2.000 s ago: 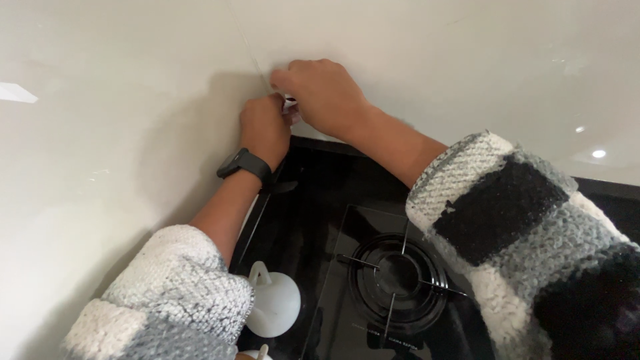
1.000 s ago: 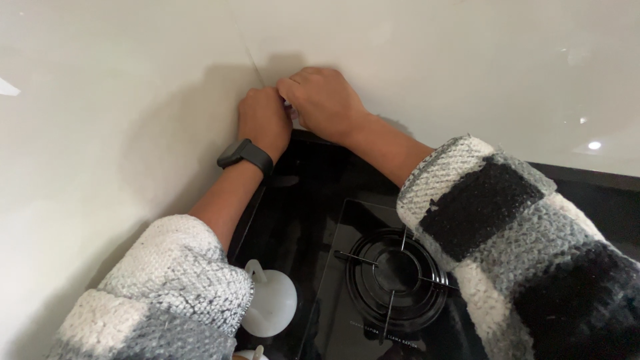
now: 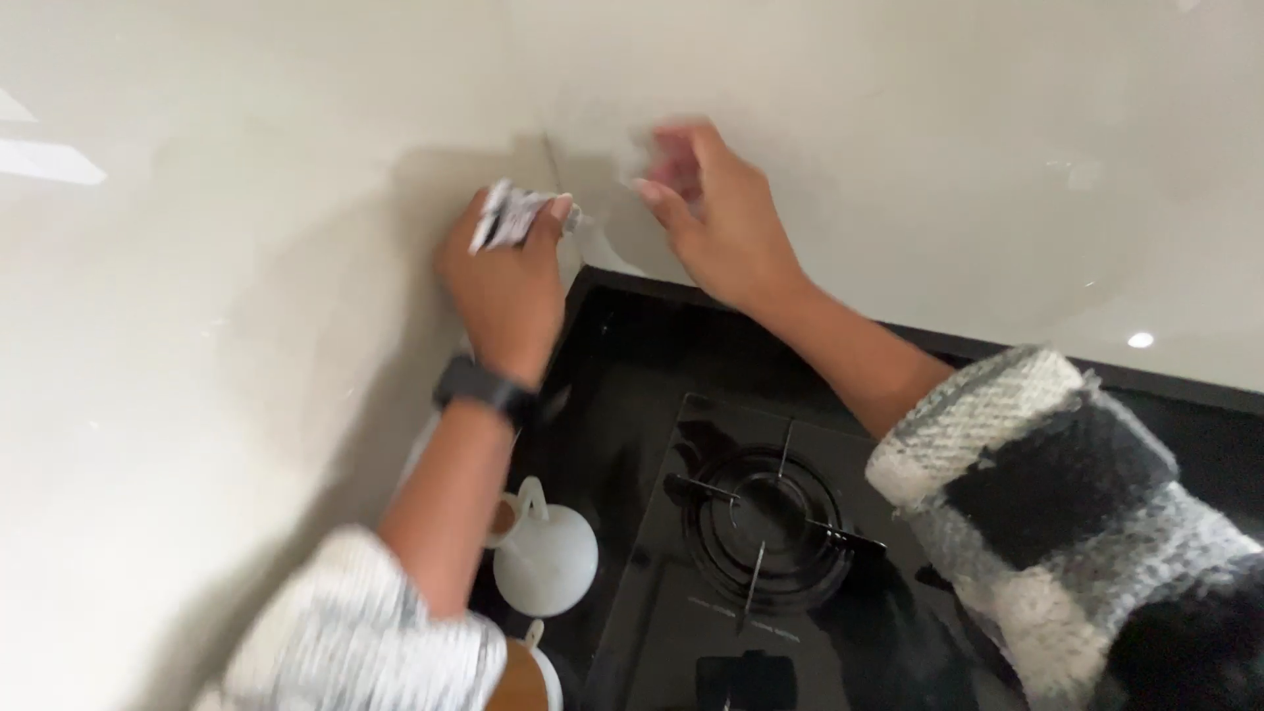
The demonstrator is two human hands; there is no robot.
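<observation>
My left hand (image 3: 506,281), with a dark watch on the wrist, holds a small white tube or packet (image 3: 509,215) with dark print between thumb and fingers, close to the wall corner. A narrow tip points right from it. My right hand (image 3: 726,212) is raised a little to the right, blurred, with its fingers curled and apart. A small pale, see-through thing (image 3: 637,163) seems to be at its fingertips, too blurred to name. Both hands are above the back corner of the black hob surface.
A black gas burner with pan supports (image 3: 770,513) lies below the hands. Left of it, under my left forearm, stand a white round jug-like vessel (image 3: 546,561) with a handle and a brown-and-white vessel (image 3: 528,681). Glossy pale walls (image 3: 938,148) meet behind in a corner.
My hands were together at the corner and have moved apart, the right one to the right. The white printed tube or packet in my left hand now shows plainly.
</observation>
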